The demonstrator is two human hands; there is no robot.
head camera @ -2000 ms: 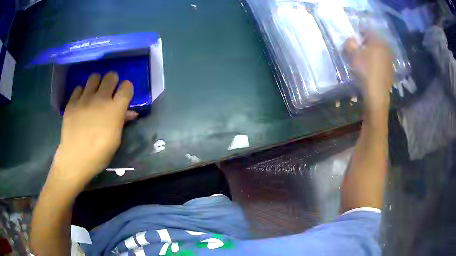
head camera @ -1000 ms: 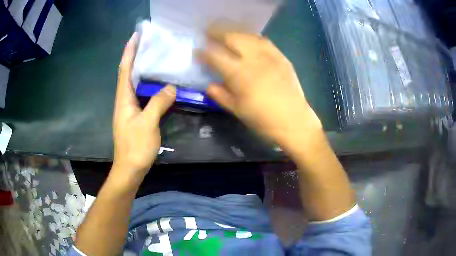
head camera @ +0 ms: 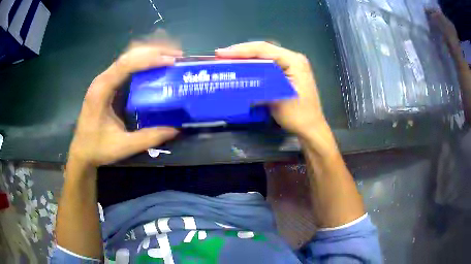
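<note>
A blue retail carton (head camera: 206,93) with white printed text is held up in front of me, over the front part of the dark green bench. It is blurred by motion. My left hand (head camera: 111,111) grips its left end, with the thumb along the near lower edge and the fingers over the top edge. My right hand (head camera: 297,87) grips its right end, with the fingers along the far edge. The right thumb is partly hidden by the carton. The blue side with text shows; the contents are hidden.
Clear plastic trays (head camera: 397,67) are stacked at the right of the bench (head camera: 248,26). Striped blue-and-white cartons (head camera: 25,31) stand at the far left. Another person's arm (head camera: 452,41) is at the right edge. White scraps (head camera: 158,152) lie by the near edge and on the floor.
The carton's raised white panel no longer shows, and its blue printed side is now in view. My right hand has moved from above the carton onto its right end.
</note>
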